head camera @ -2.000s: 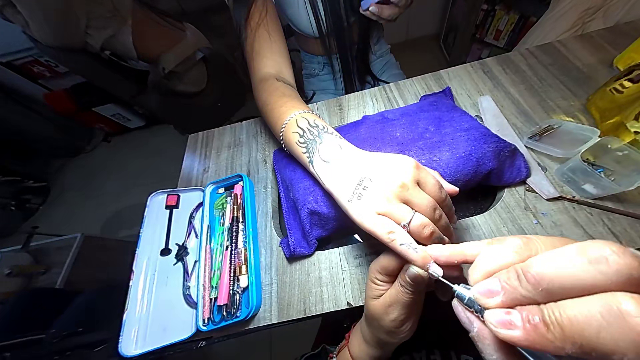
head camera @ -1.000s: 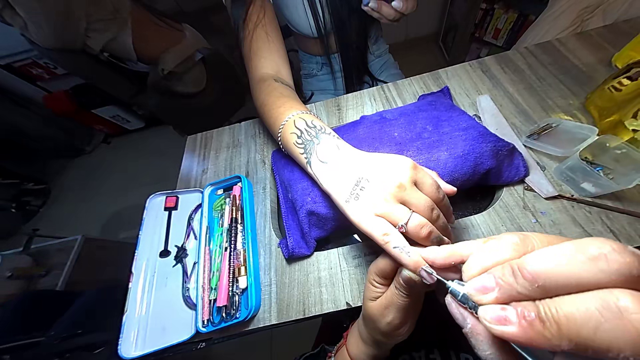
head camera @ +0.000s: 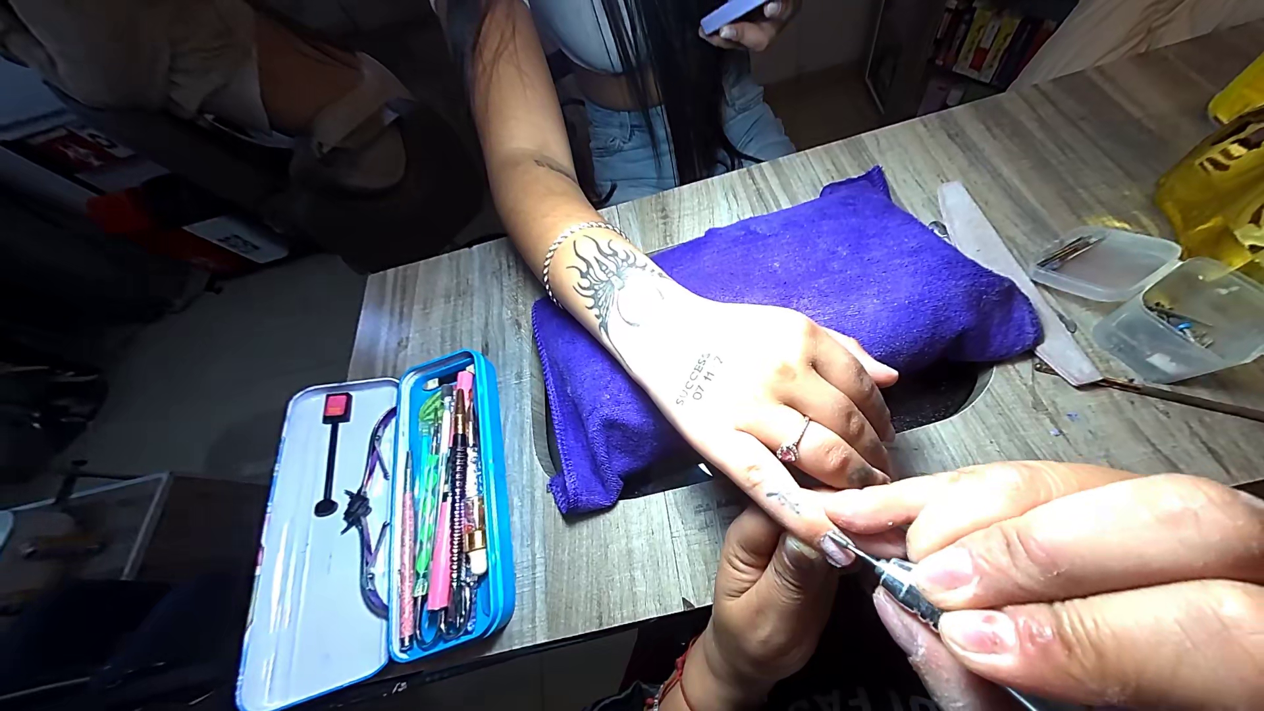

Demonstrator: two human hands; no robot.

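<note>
My right hand (head camera: 1076, 583) grips an electric nail drill handpiece (head camera: 907, 591), its thin bit touching a fingernail (head camera: 837, 549) of the other person's hand (head camera: 760, 385). From below, my left hand (head camera: 775, 592) holds that fingertip between thumb and finger. The person's tattooed forearm, with a bracelet at the wrist, rests on a purple towel-covered cushion (head camera: 790, 267). A ring (head camera: 793, 444) is on one of the person's fingers. The rest of the handpiece is mostly hidden behind my fingers.
An open blue case (head camera: 502, 553) of brushes and pens lies at the left. A nail file (head camera: 1017, 286), a clear plastic box (head camera: 1180, 336) with small bits, its lid (head camera: 1106, 262) and a thin brush (head camera: 1165, 395) lie at the right, near a yellow bag (head camera: 1215, 188).
</note>
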